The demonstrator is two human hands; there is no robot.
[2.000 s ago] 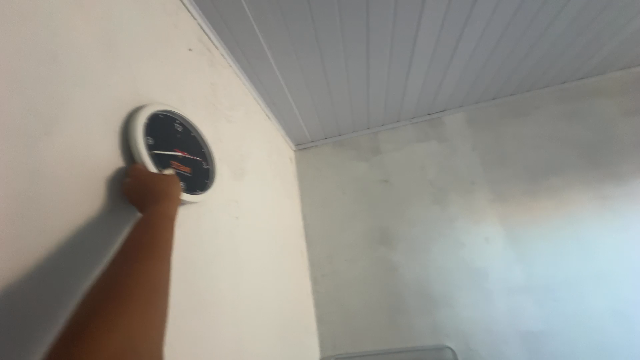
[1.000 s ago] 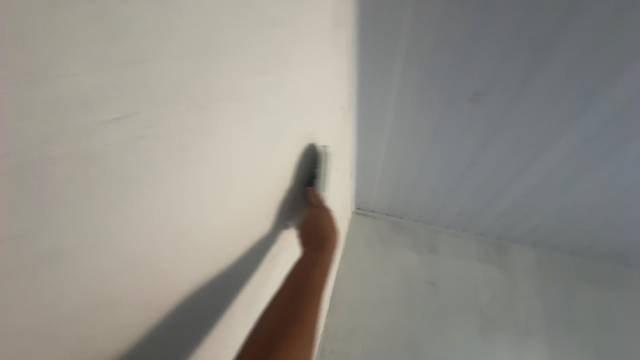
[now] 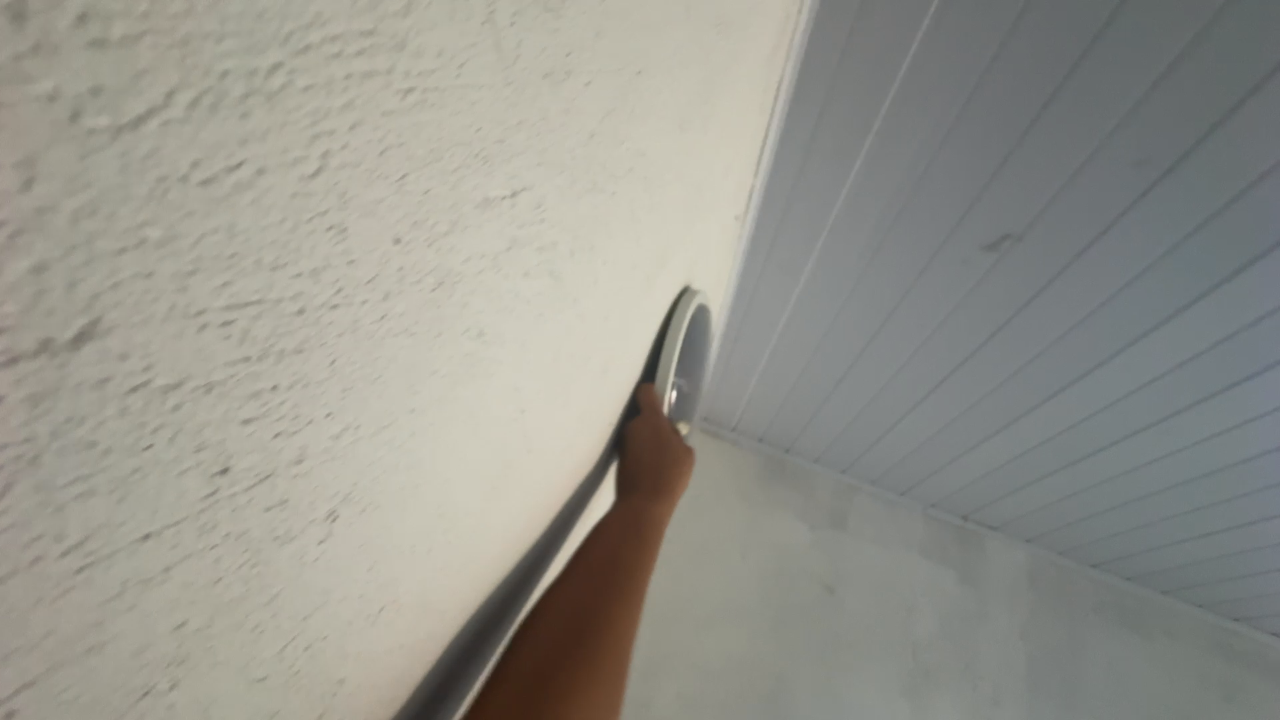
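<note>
A round wall clock (image 3: 692,350) with a white rim is seen nearly edge-on, close to the pale wall (image 3: 400,300) and just below the ceiling edge. My left hand (image 3: 655,455) holds the clock by its lower rim, with a finger on the wall side and the rest of the grip at the bottom. Glare covers the clock's face, so its markings cannot be made out. Whether the back of the clock touches the wall cannot be told. The right hand is outside the view.
Grey-white ceiling panels (image 3: 1000,300) slope across the upper right, with a thin trim (image 3: 765,170) along the wall. A second wall (image 3: 880,600), patchy grey, meets the first behind my forearm. A dark shadow of the arm falls along the left wall.
The view has swung closer along the wall, so the clock, seen from the front two seconds ago, now appears nearly edge-on. My left hand keeps its hold on the lower rim.
</note>
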